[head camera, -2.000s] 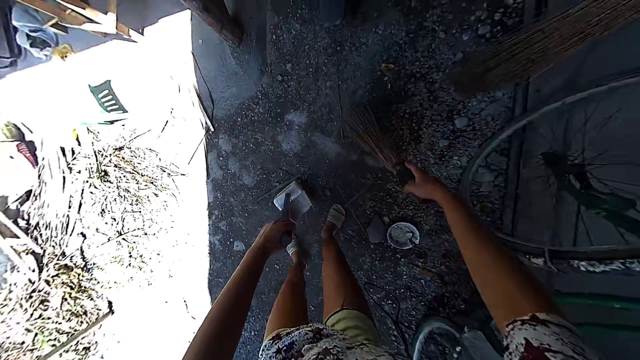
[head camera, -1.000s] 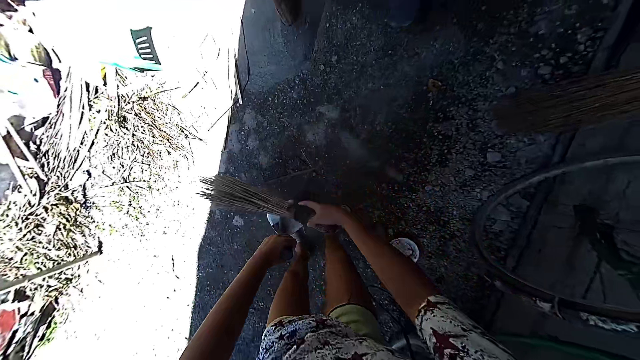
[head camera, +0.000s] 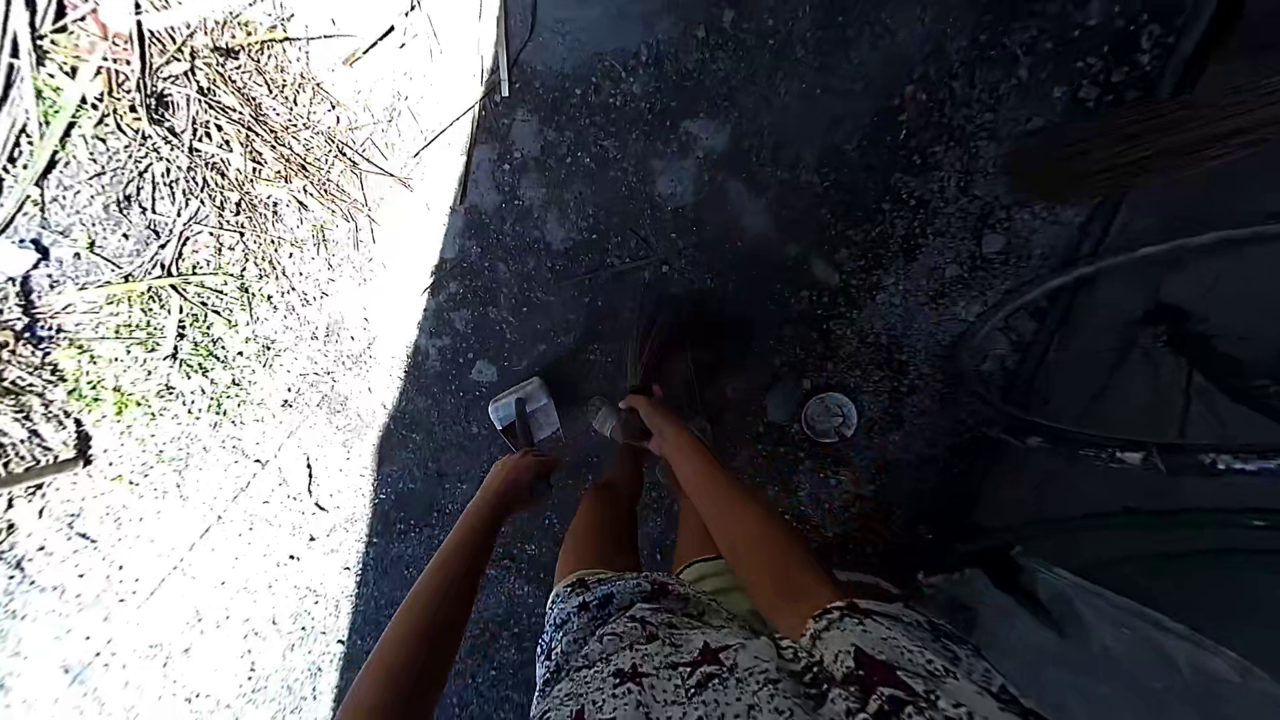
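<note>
My left hand (head camera: 520, 478) is closed around the dark handle of a small dustpan (head camera: 541, 408), whose pale pan lies low over the shaded ground. My right hand (head camera: 652, 420), in front of my feet, grips the bound end of a stick hand broom (head camera: 640, 360). The broom's thin bristles point away from me and fade into the dark shadow, so their tips are hard to make out. A round container with whitish contents (head camera: 829, 417) stands to the right of my right hand.
A bicycle wheel (head camera: 1085, 268) is at the right, with a larger bundle of bristles (head camera: 1150, 145) beyond it. Dry twigs and cut stalks (head camera: 230, 130) lie in bright sun at the left. Small debris dots the shaded ground (head camera: 560, 300).
The broom pointed left across the dustpan a second ago; now its bristles point away from me. My right hand was farther right two seconds ago. The view has shifted.
</note>
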